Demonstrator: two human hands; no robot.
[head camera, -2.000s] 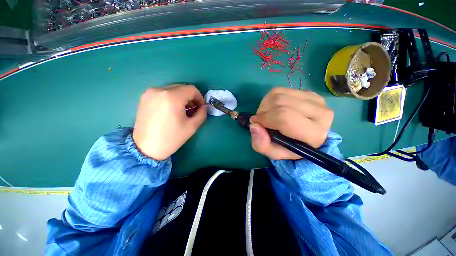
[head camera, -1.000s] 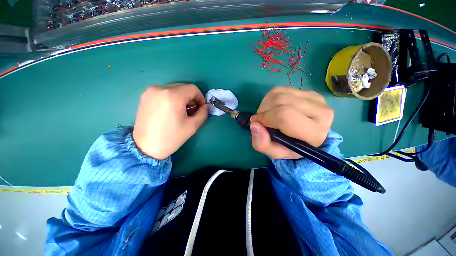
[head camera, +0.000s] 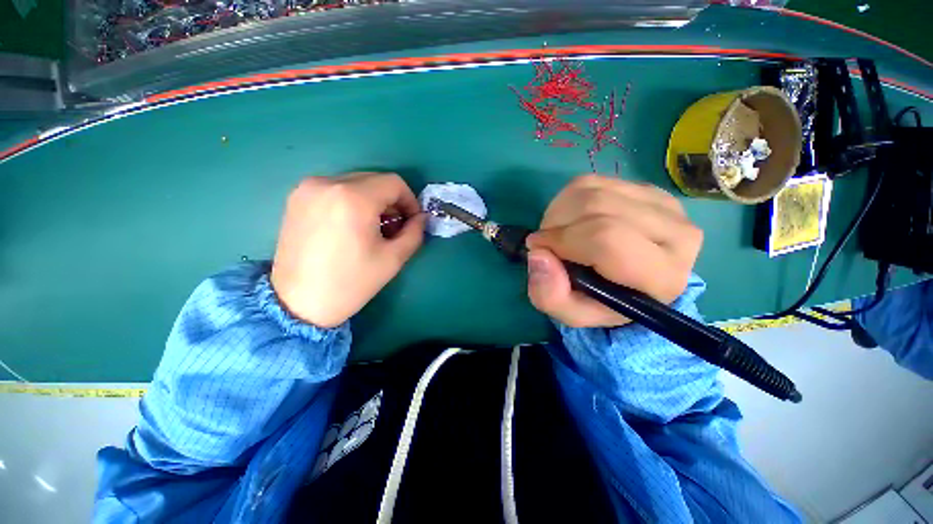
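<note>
A white work pad (head camera: 465, 217) lies on the green mat between my hands. My right hand (head camera: 616, 251) holds the black soldering iron (head camera: 655, 315), its tip over the pad, at a tiny silvery-dark part (head camera: 435, 207) near the pad's left side. My left hand (head camera: 346, 246) is closed at the pad's left edge, with thumb and forefinger pinched together at the part. Something thin and reddish shows at these fingertips, perhaps a wire; it is too small to tell. Whether the tip touches the part cannot be told.
Loose red wires (head camera: 558, 97) lie beyond my right hand. A yellow tub (head camera: 693, 143) with whitish bits stands right of them, beside a sponge holder (head camera: 799, 215), a black stand (head camera: 854, 113) and cables. A component tray (head camera: 256, 31) lies beyond the red edge line. A blue sleeve (head camera: 905, 322) shows far right.
My right hand and the soldering iron have shifted slightly to the right, and the tip sits a little further right on the pad. My left hand has not visibly moved.
</note>
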